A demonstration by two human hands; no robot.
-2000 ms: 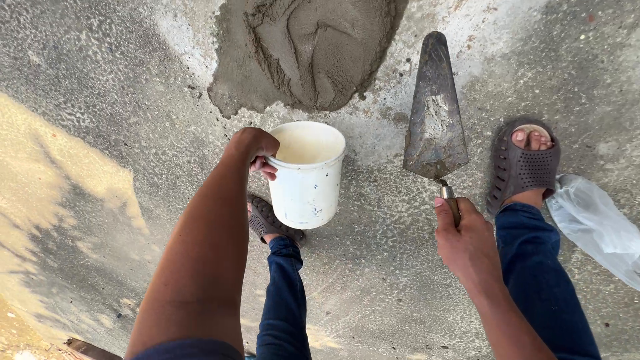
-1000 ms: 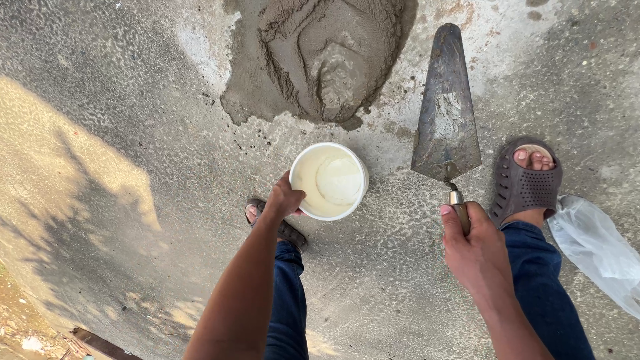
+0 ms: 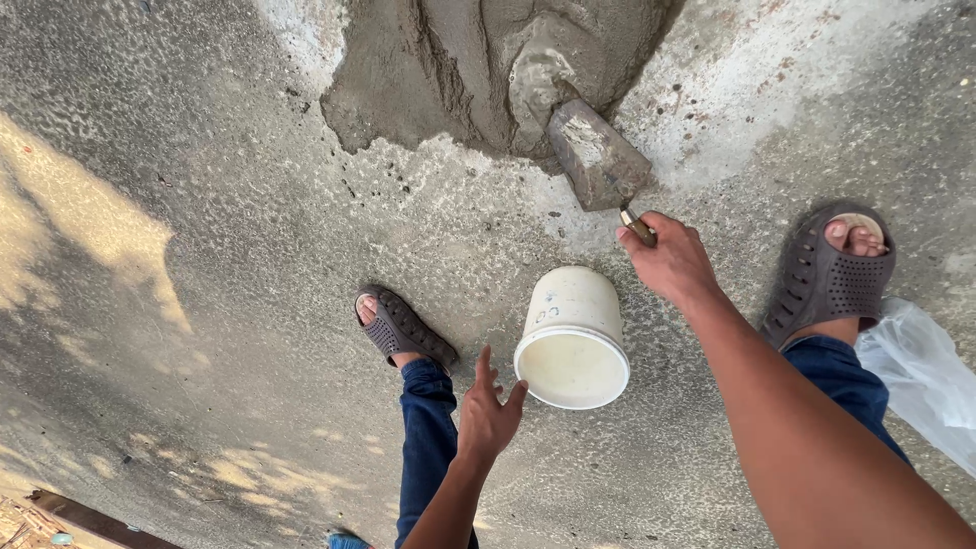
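Observation:
My right hand (image 3: 671,255) is closed around the handle of a mason's trowel (image 3: 598,156). The trowel's tip dips into the near edge of a pile of wet mortar (image 3: 450,69) on the concrete ground, where a small watery patch lies. A white plastic bucket (image 3: 576,301) stands or lies just below, its mouth toward me; which of the two I cannot tell. Beside the bucket's rim, on its left, is my left hand (image 3: 488,412), fingers spread and holding nothing.
My feet, in brown perforated sandals (image 3: 831,274), stand on either side of the bucket. A clear plastic bag (image 3: 923,374) lies by the right foot. At the bottom left corner runs a dark edge (image 3: 99,522) with debris beyond it.
My left hand has let go of the bucket, which it gripped by the rim before. The trowel has swung left, and its tip has gone from above bare concrete into the mortar.

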